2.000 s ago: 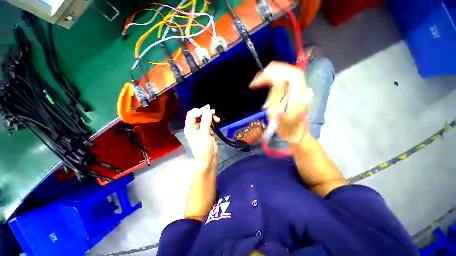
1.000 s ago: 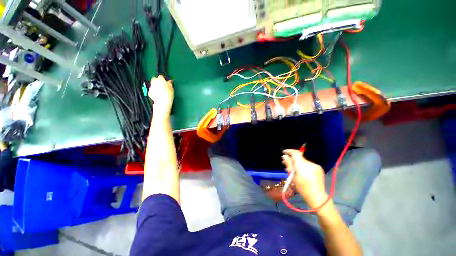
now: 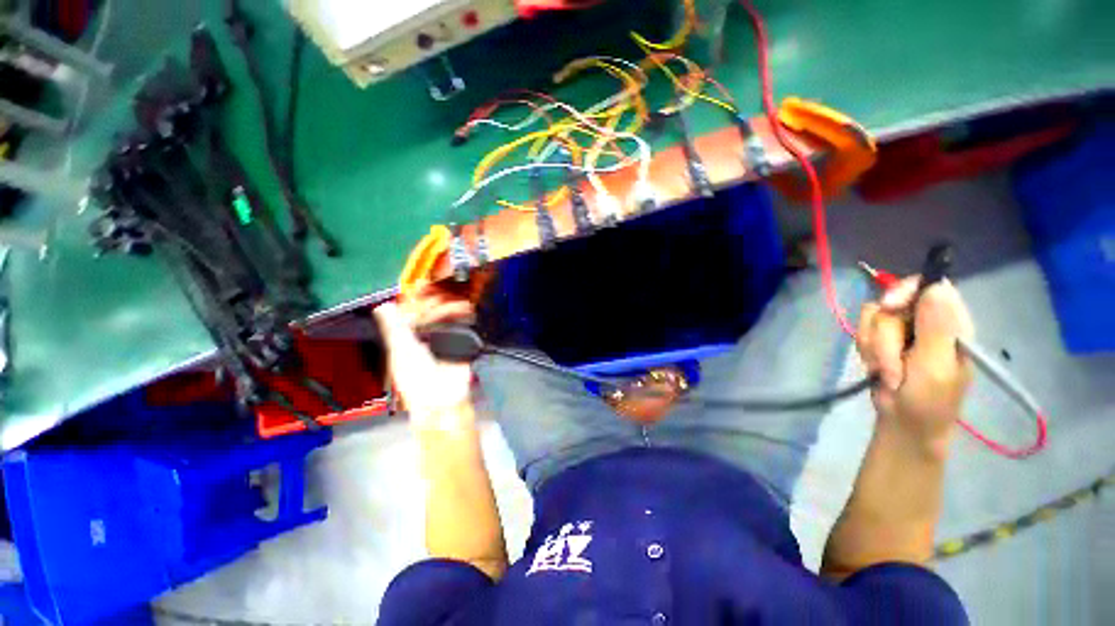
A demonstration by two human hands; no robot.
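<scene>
A black cable assembly is stretched across my lap between both hands. My left hand holds its dark, flat moulded end near the left orange clamp. My right hand is raised at the right and grips the other end, a black connector pointing up. The same hand also holds the test probe, its red part and thin tip showing above the fingers. The red probe lead runs from the bench down to my right hand and loops below it.
The fixture board with connectors and tangled fixture wires lines the bench edge. A blue bin is below it. The cable pile is at left above a red bin. The tester stands behind. A blue stool is lower left.
My left hand has come back from the cables on the bench and now holds a cable end near the board. My right hand has moved right and up, and now grips the other end with the probe.
</scene>
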